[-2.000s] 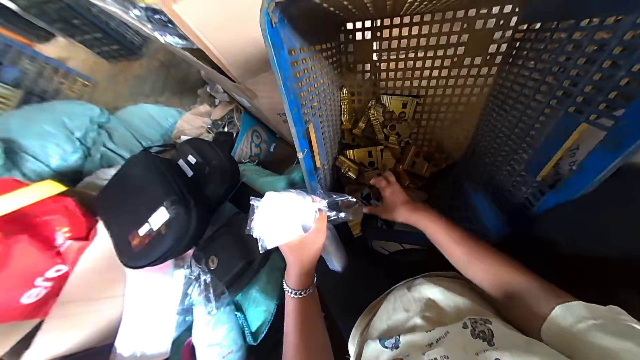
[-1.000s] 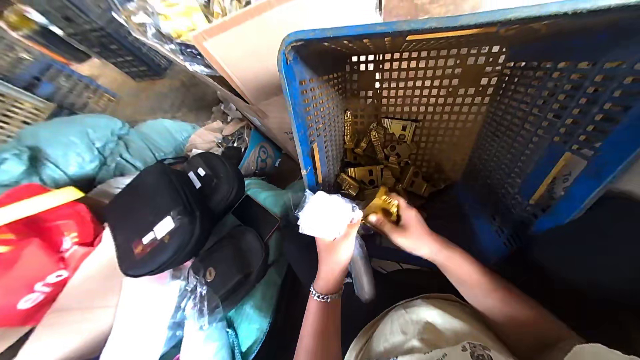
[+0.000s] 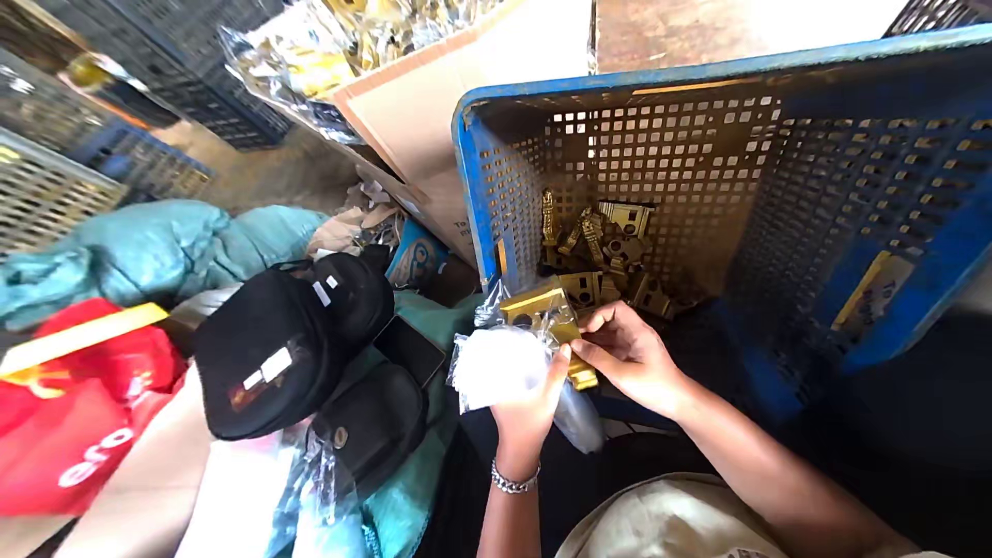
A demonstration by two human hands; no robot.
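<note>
My left hand (image 3: pixel 531 403) grips a stack of clear plastic bags (image 3: pixel 500 368) with a bright white face. A gold-coloured metal piece (image 3: pixel 554 314) with a round hole lies against the bags, partly behind clear film; whether it is inside a bag I cannot tell. My right hand (image 3: pixel 632 356) pinches the near edge of this piece, thumb close to the left thumb. Just beyond both hands, several similar gold-coloured metal parts (image 3: pixel 624 221) lie in the bottom of a blue plastic crate (image 3: pixel 473 186) with perforated walls.
Left of me are black zip cases (image 3: pixel 260 349), a red bag (image 3: pixel 85 434) and teal sacks (image 3: pixel 147 240). An open cardboard box (image 3: pixel 418 101) holding plastic-wrapped gold-coloured items (image 3: pixel 333 54) stands beyond the crate's left corner. More plastic crates (image 3: pixel 194 62) stand at the upper left.
My right hand took a gold-coloured piece from the crate area and has brought it against the bags in my left hand. The view has shifted somewhat.
</note>
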